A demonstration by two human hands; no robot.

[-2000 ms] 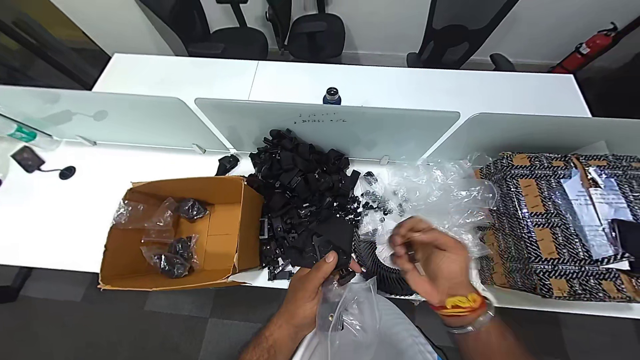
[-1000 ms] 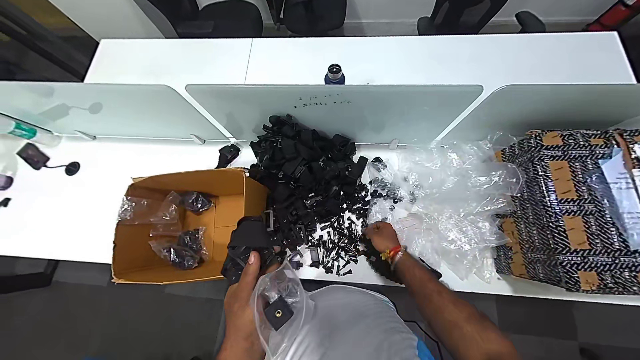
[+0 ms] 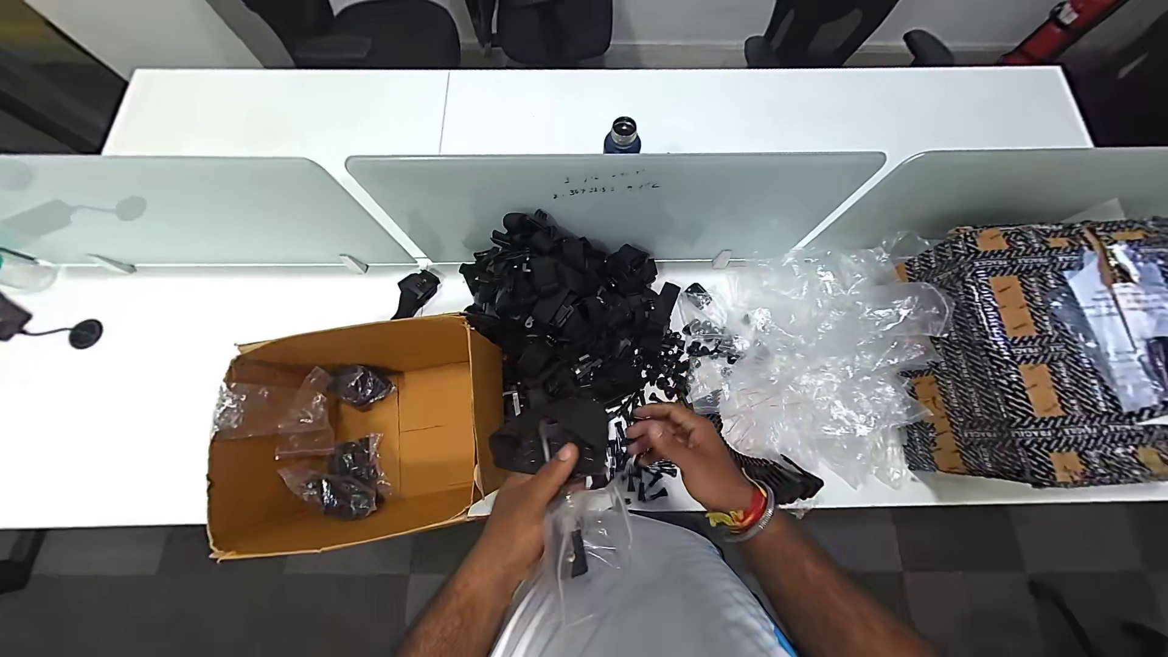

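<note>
My left hand grips a black plastic part together with a clear plastic bag; a small dark piece shows inside the bag. My right hand, fingers apart and slightly curled, is just right of the black part, over small black pieces scattered on the white desk. Whether a tiny piece is between its fingers cannot be told. Behind both hands lies a large heap of black plastic parts. Tiny black pieces lie along the heap's right side.
An open cardboard box with bagged black parts stands left. Clear plastic bags are piled right, beside a large patterned wrapped parcel. A frosted divider runs behind, with a bottle beyond it.
My right hand has lifted from the small pieces and moved toward the black part in my left hand. One second ago a square dark piece showed in the bag; now a narrow one shows.
</note>
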